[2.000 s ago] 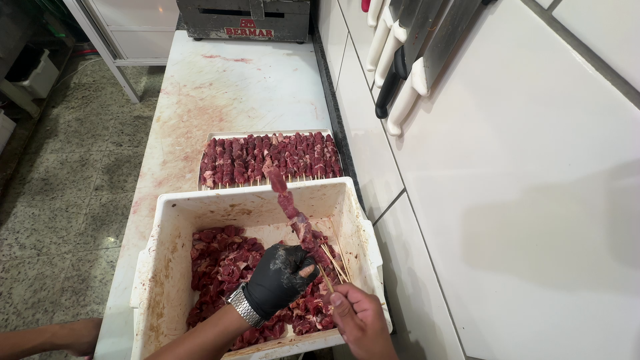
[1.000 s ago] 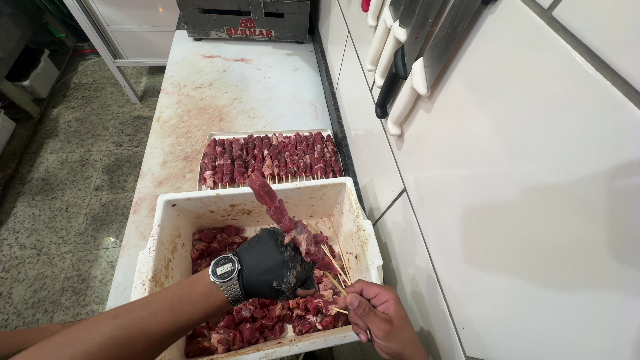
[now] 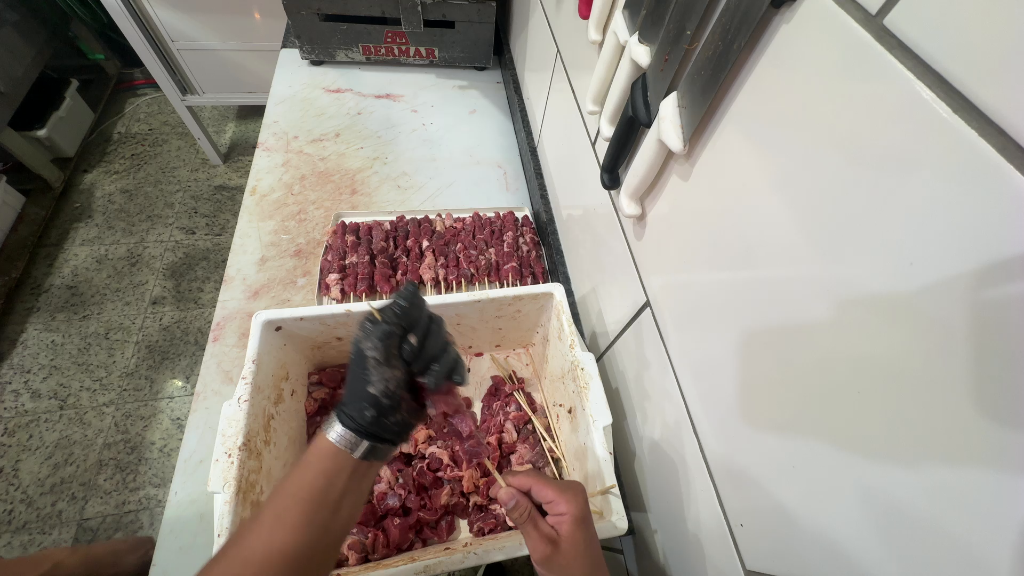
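My left hand, in a black glove with a metal watch band at the wrist, closes around the upper part of a meat skewer. A light pointed tip shows just above its fingers; the glove hides much of the meat. My right hand, bare, pinches the lower end of the wooden stick. Both hands are over a stained white plastic tub with loose pieces of raw red meat. Several bare wooden skewers lean at the tub's right side.
Behind the tub, a white tray holds a row of skewered meat on the stained white worktop. A metal appliance stands farther back. Knives hang on the tiled wall at right. Another forearm shows at lower left.
My left hand has moved up along the skewer, over meat that was exposed above it a second ago. My right hand still holds the stick's lower end.
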